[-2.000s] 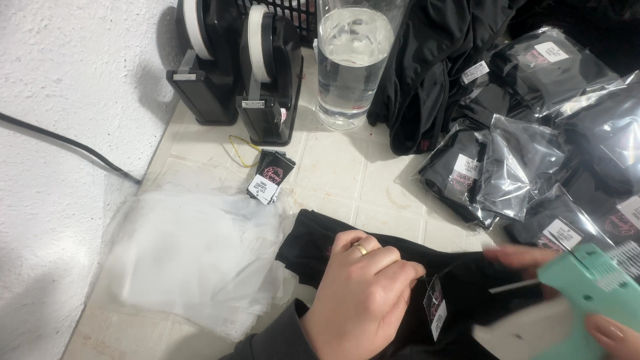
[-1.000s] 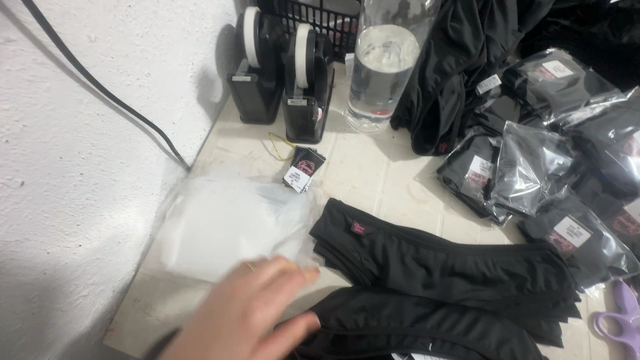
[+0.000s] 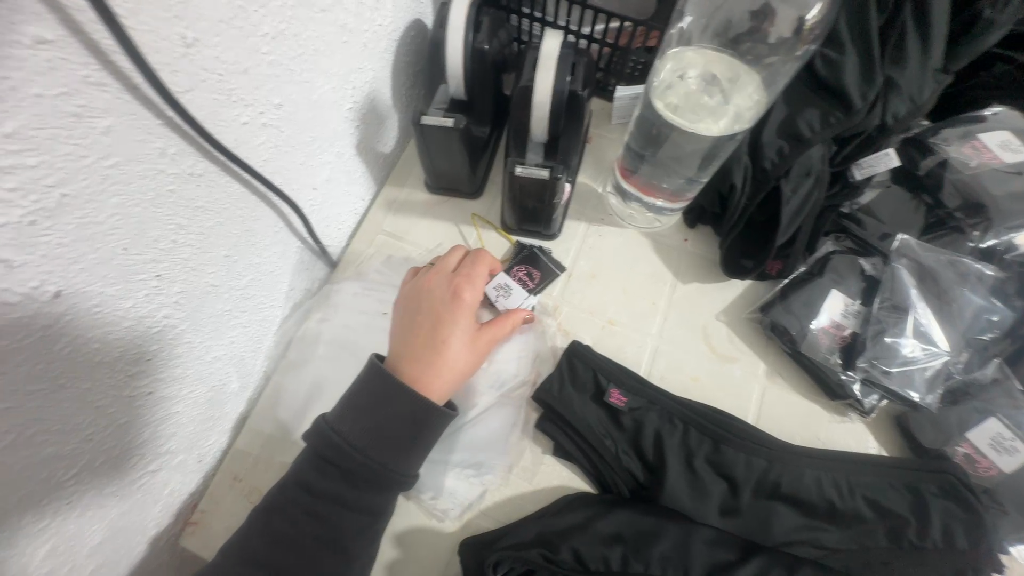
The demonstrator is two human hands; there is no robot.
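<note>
My left hand lies over a stack of clear plastic bags, its fingers and thumb around the left edge of a small pile of black and white hang tags. Whether the fingers have closed on the tags cannot be told. A yellow string loop runs from the pile. To the right lie stacked black garments with a small pink logo, and another black garment is in front of them. My right hand is out of view.
Two black tape dispensers stand behind the tags, beside a clear container of liquid and a black plastic basket. Bagged black garments are heaped at the right, below loose black fabric. A white wall with a black cable borders the left.
My left hand has moved from the black garments to the tags. My right hand, seen two seconds ago with a mint-green tool, has left the view. The view has shifted left.
</note>
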